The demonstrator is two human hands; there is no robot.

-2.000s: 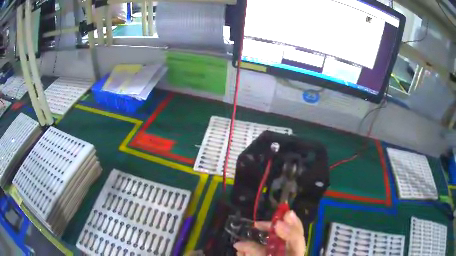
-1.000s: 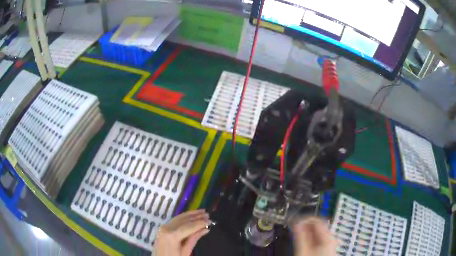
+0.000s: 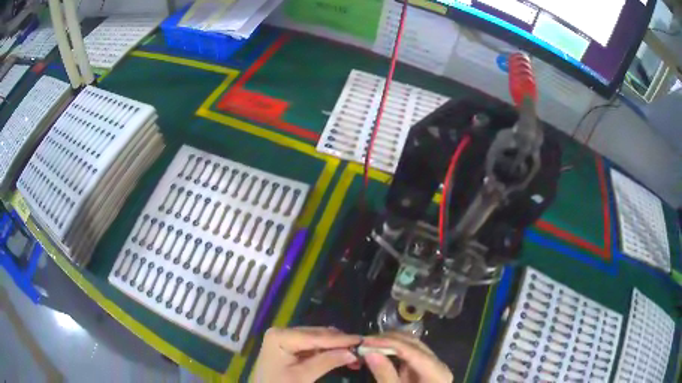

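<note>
My left hand [image 3: 310, 354] and my right hand [image 3: 404, 359] meet at the bottom centre and hold a small module [image 3: 372, 350] between their fingertips, its dark end towards the left hand and its pale strip towards the right. The black test fixture [image 3: 478, 157] stands just beyond my hands. Its toggle lever with red ribbed grip [image 3: 522, 78] points up and back. The pressure head [image 3: 426, 280] is above the round silvery nest [image 3: 401, 318], with a gap between them. The left tray [image 3: 213, 247] holds rows of dumbbell-shaped modules.
The right tray [image 3: 557, 333] lies right of the fixture, a spare tray [image 3: 374, 116] behind it. A tray stack [image 3: 90, 164] stands at far left. A purple strip [image 3: 283, 277] lies along the left tray. A red wire [image 3: 384, 97] hangs from above. The monitor [image 3: 557, 37] is behind.
The red lever has swung up and back, and the pressure head now shows above the nest. My right hand has left the lever and joined my left hand at the module. The view has tilted down.
</note>
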